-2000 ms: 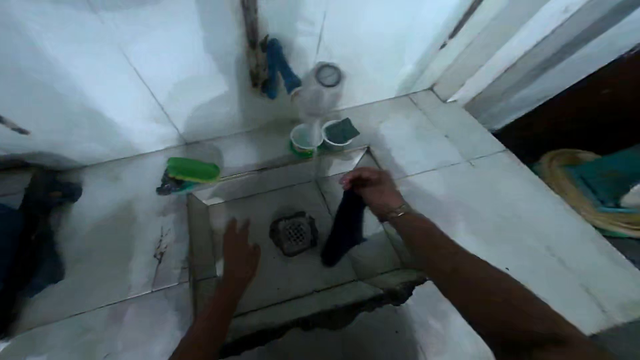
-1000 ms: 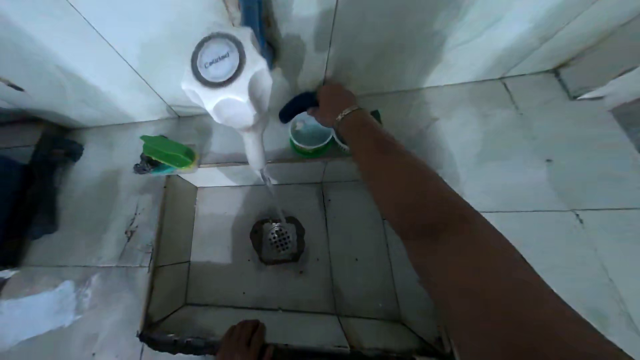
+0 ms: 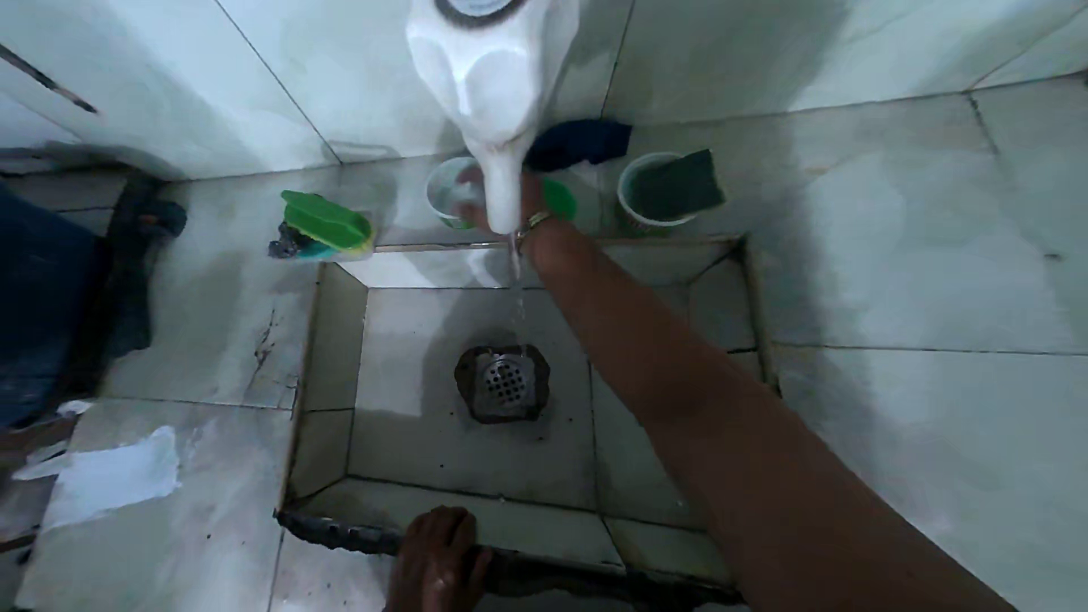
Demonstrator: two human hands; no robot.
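My right hand (image 3: 510,202) is at the back ledge behind the white tap nozzle (image 3: 501,93), its fingers at a white plastic tub (image 3: 450,191); the nozzle hides most of its grip. A thin stream of water falls from the nozzle towards the metal drain grate (image 3: 504,380). My left hand (image 3: 438,552) rests on the broken front edge of the tiled basin (image 3: 425,442), fingers curled over it. Against the wall lies a dark blue cloth (image 3: 582,143). Just right of my right hand is a round green thing (image 3: 558,199), partly hidden.
A second tub (image 3: 633,200) holds a dark green scouring pad (image 3: 677,185). On the ledge at left sits a green brush (image 3: 327,219) beside a dark scrubber (image 3: 291,241). Dark blue fabric (image 3: 51,297) lies at the far left, above a white patch (image 3: 119,478) on the tiles.
The dark sock-like cloth, held in my right hand earlier, now lies by the wall. My right hand has moved to the tub. My left hand went from over the basin to its front edge.
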